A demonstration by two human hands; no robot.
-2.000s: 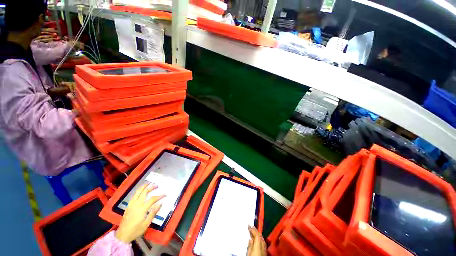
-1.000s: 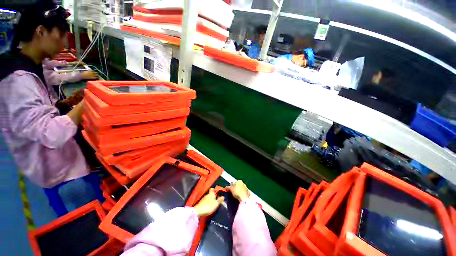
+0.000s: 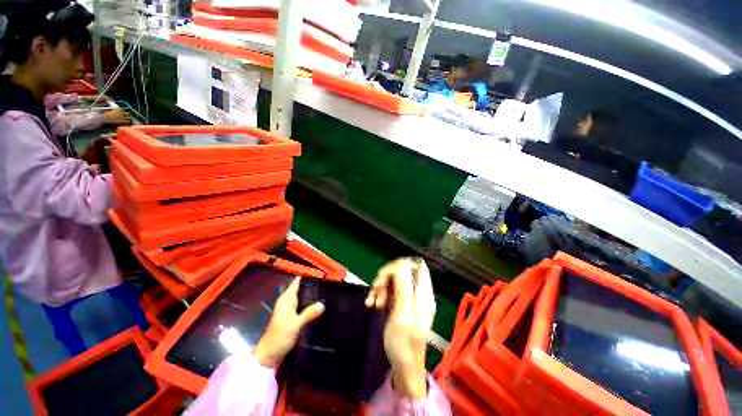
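Note:
A dark tablet (image 3: 338, 345) is held between my two hands at the lower middle, lifted over its orange foam tray, of which a little shows below. My left hand (image 3: 285, 325) grips the tablet's left edge with the thumb on the screen. My right hand (image 3: 405, 313) is at the tablet's upper right edge, fingers bent; whether it pinches a small piece cannot be told. A second tablet (image 3: 224, 321) with a dark screen lies in an orange foam tray just left of my left hand.
A leaning stack of orange trays (image 3: 203, 187) stands at left beside a person in a pink smock (image 3: 57, 211). Tilted trays and a dark tablet (image 3: 622, 345) are at right. Another tray (image 3: 102, 382) is low left. A white shelf (image 3: 488, 162) crosses above, with a blue bin (image 3: 671, 195).
Both screens, lit two seconds ago, are dark. My hands went to the right tablet's top edge, then to its sides, and the tablet has come up from its tray.

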